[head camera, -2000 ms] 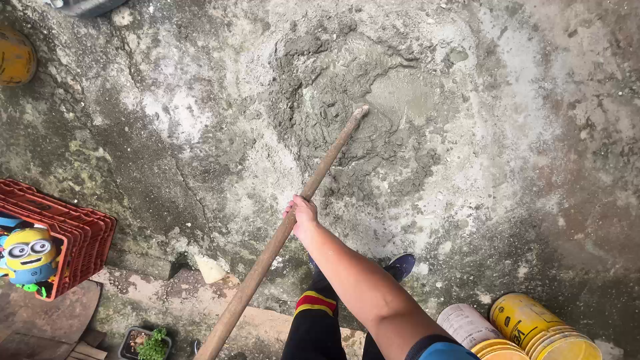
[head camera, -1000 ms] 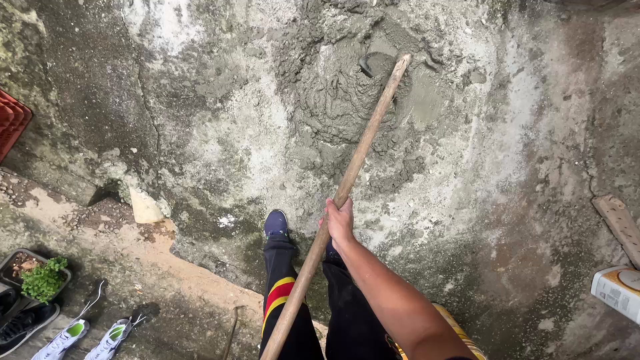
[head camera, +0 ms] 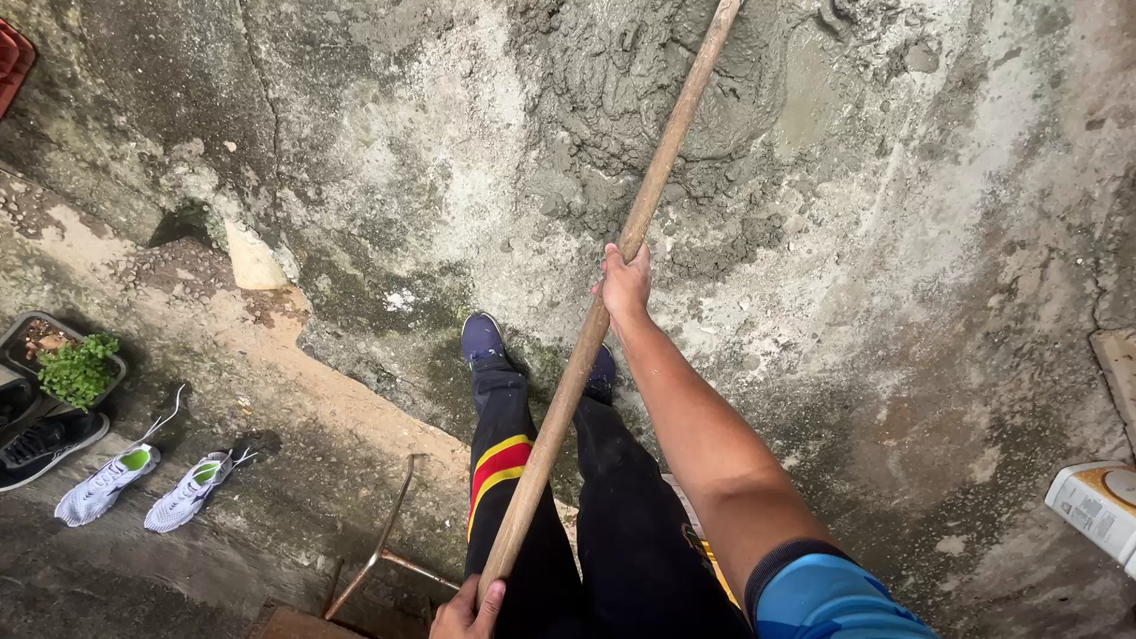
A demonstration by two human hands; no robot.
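Observation:
A long wooden handle (head camera: 581, 355) runs slantwise from the bottom centre to the top edge. My right hand (head camera: 627, 280) is closed around its middle, with the blue-sleeved arm coming from the lower right. Near the lower end of the handle, my left hand (head camera: 470, 611) grips it at the bottom edge of the view. Wet grey mortar (head camera: 612, 98) lies spread on the concrete floor beneath the upper part of the handle. The handle's far end is cut off by the top edge, and no tool head can be made out for certain.
My shoes (head camera: 482, 339) stand on the rough concrete below the mortar. At left are a potted plant (head camera: 78, 371), a black shoe (head camera: 49, 448), white sneakers (head camera: 188, 493) and a red crate (head camera: 11, 62). A rusty metal rod frame (head camera: 386, 555) is near my leg. A white container (head camera: 1100, 506) lies at right.
My left hand has come into view on the lower handle; neither earlier frame shows it. My right hand still grips the handle. The view has shifted, bringing the shoes and plant further in.

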